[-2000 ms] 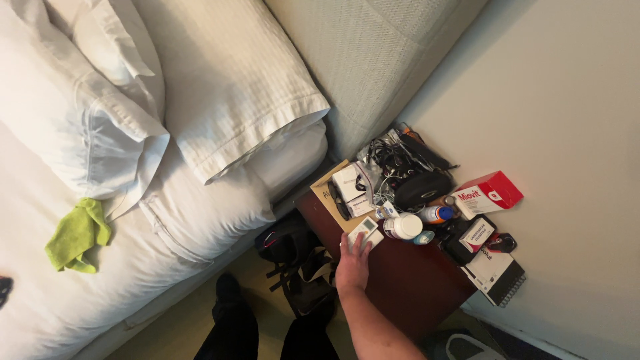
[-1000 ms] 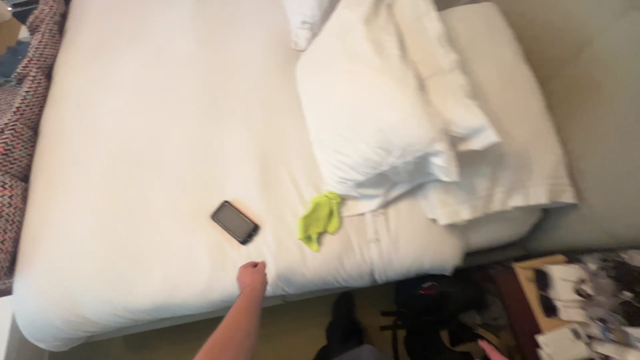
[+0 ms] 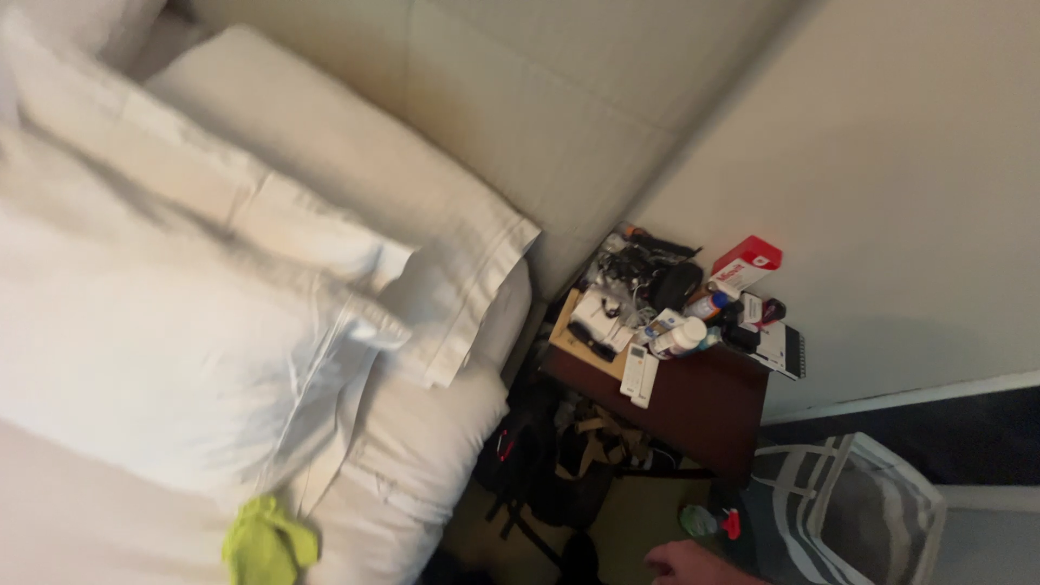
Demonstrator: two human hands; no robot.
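At the bottom edge, right of centre, my right hand (image 3: 691, 562) shows only in part, below the nightstand and left of a striped fabric basket (image 3: 873, 520); whether it holds anything cannot be seen. My left hand is out of view. White remote controls (image 3: 639, 375) lie at the front edge of the dark red-brown nightstand (image 3: 715, 406). Behind them are a white-capped bottle (image 3: 681, 337), tangled black cables (image 3: 634, 268), a red and white box (image 3: 747, 262) and a spiral notebook (image 3: 784, 349). A lime-green cloth (image 3: 268, 544) rests on the bed.
White pillows (image 3: 162, 325) lie on the bed against a padded headboard (image 3: 528, 89). A black backpack (image 3: 569, 479) with tan straps stands on the floor between bed and nightstand. A clear bottle with a red trigger (image 3: 711, 522) is near the basket.
The view has swung from the bed, where a phone lay near my left hand, back to the nightstand. My right hand, at the nightstand's remotes two seconds ago, is now lower and away from them.
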